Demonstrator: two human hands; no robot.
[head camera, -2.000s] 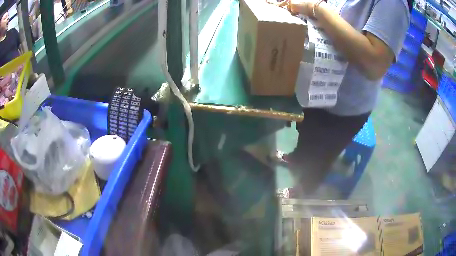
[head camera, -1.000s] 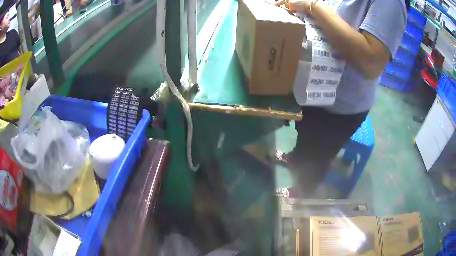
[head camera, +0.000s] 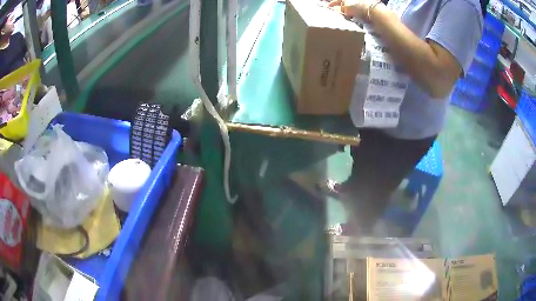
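Neither of my hands is in the picture. Nearest in front, at the bottom right, brown printed cartons (head camera: 405, 273) lie on a grey slatted stand (head camera: 344, 251), cut off by the lower edge; a bright glare covers part of one. A larger brown carton (head camera: 332, 73) stands upright on the green bench end (head camera: 258, 88). A coworker (head camera: 438, 70) stands behind it with a hand over the carton's top. A strip of white label sheets (head camera: 383, 88) with rows of dark print hangs beside the carton.
A blue tote (head camera: 144, 217) at left holds clear plastic bags (head camera: 59, 176), a white round container (head camera: 129, 183) and a black patterned block (head camera: 150, 134). A yellow basket (head camera: 29, 97) is far left. A blue stool (head camera: 426, 170) and blue crates (head camera: 482, 64) are behind the coworker.
The whole view has shifted slightly, so things sit a little further right. The coworker, carton and label strip otherwise look nearly the same.
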